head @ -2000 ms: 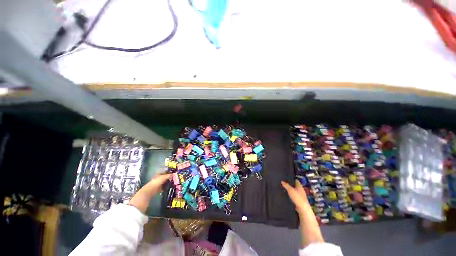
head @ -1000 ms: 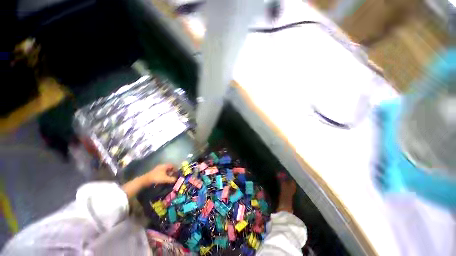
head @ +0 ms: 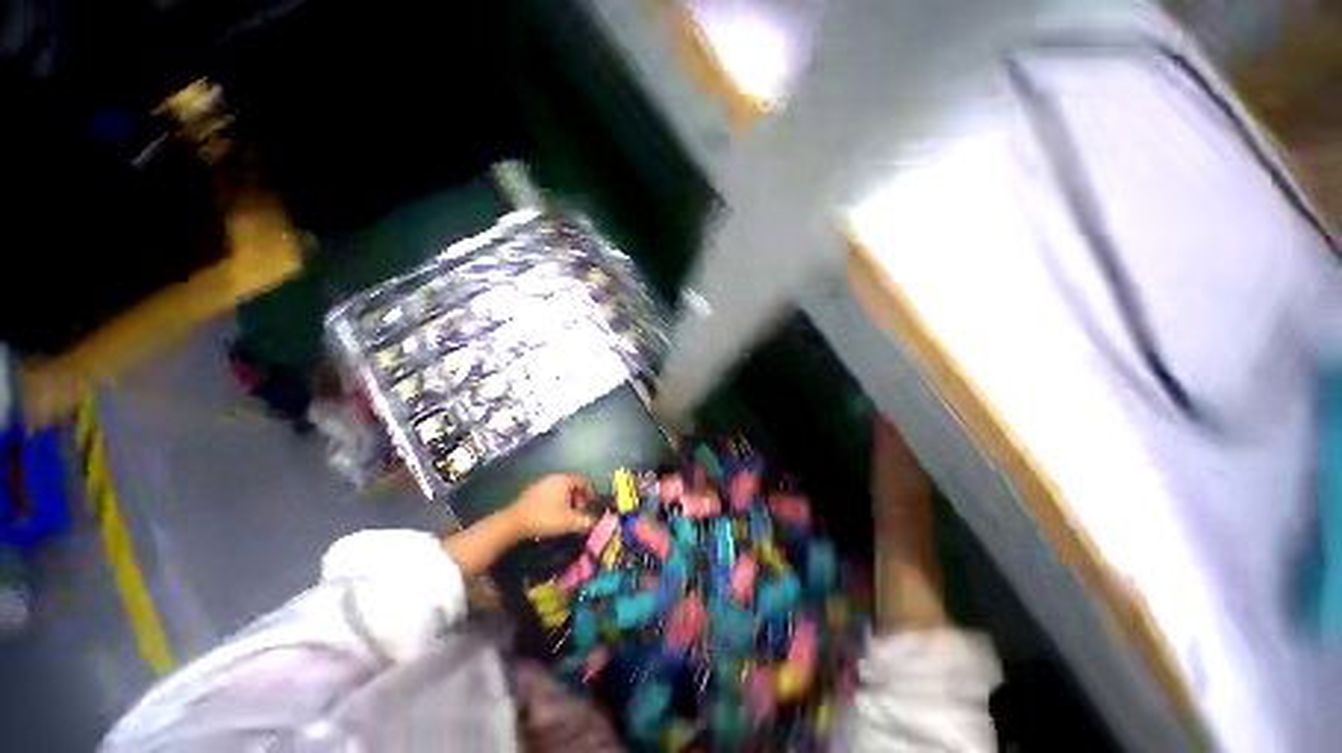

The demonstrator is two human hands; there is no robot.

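Observation:
A jumbled pile of pink, teal, blue and yellow binder clips [head: 707, 589] lies on a dark tray in front of me, blurred. My left hand [head: 556, 505] is at the pile's left edge with its fingers curled; whether they grip the tray rim or a clip cannot be told. My right hand [head: 901, 478] is dark and blurred at the far right side of the pile, beside the shelf edge. Its fingers are not clear.
A shiny clear blister tray [head: 501, 346] with small parts in its pockets lies beyond my left hand. A grey slanted support [head: 787, 191] and the white shelf's wooden edge [head: 1016, 500] rise at the right. Yellow floor marking [head: 125, 552] shows at the left.
The view has swung left and tilted, so the shelf edge runs diagonally. My right hand has moved from the black tray's right part to the pile's far side. My left hand stays by the pile.

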